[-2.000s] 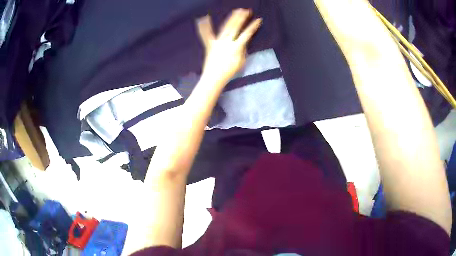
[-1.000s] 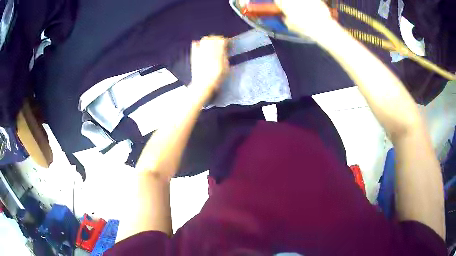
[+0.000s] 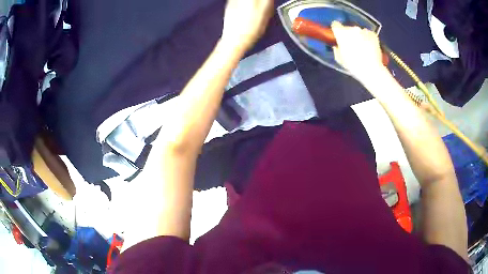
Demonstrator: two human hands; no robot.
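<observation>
A dark navy-purple garment piece (image 3: 176, 59) lies across the table top. Its pale grey interfacing (image 3: 278, 96) shows near the front edge, crossed by a dark strip, with more pale folded layers to the left. My right hand (image 3: 357, 47) is closed around the orange-red handle of the steam iron (image 3: 321, 15), which rests over the dark cloth right of the interfacing, its tip pointing up-left. My left hand (image 3: 247, 20) is on the dark cloth beyond the interfacing, left of the iron. Its fingers are cut off by the top edge, so its grip is hidden.
A yellow hose (image 3: 455, 128) runs from the iron to the right edge. Dark garments (image 3: 27, 96) are piled at left, more at right. A tan rounded form (image 3: 53, 168) stands at the left table edge. Red (image 3: 396, 195) and blue baskets (image 3: 465, 166) are below.
Two seconds ago no iron was in view. My right hand has brought it in from the top, then moved it right and nearer. My left hand pulled back, then moved up and away.
</observation>
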